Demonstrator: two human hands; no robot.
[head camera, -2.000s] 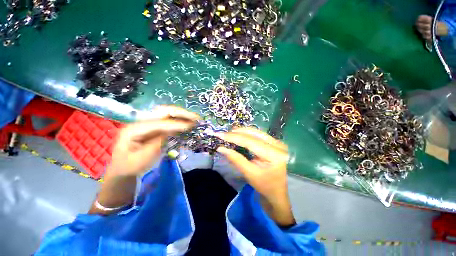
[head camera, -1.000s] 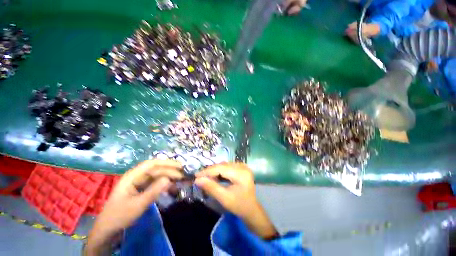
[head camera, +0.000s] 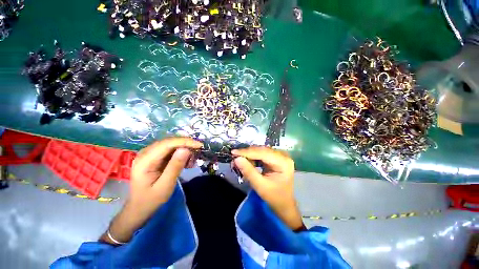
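Observation:
My left hand (head camera: 159, 171) and my right hand (head camera: 267, 171) are at the bench's front edge. Their fingertips face each other and grip small dark metal fittings (head camera: 212, 155) between them; the exact pieces are too small to tell. Just beyond lies a small pile of gold and silver rings (head camera: 218, 102), with pale curved arcs (head camera: 168, 71) around it. A dark fittings pile (head camera: 76, 81) is at the left. A large mixed pile (head camera: 194, 21) is at the top centre. A tall ring pile (head camera: 381, 107) with a copper-orange cluster is at the right.
The green bench (head camera: 307, 152) curves across the view. A dark narrow strip (head camera: 280, 113) lies right of the small pile, near a tiny open ring (head camera: 294, 63). A clear hood (head camera: 459, 86) is at the right edge. Red plastic crates (head camera: 81, 163) stand below left.
Compared with a second ago, the view has tilted down and the piles sit higher in it. Both hands have stayed together at the bench edge, with fingertips slightly farther apart.

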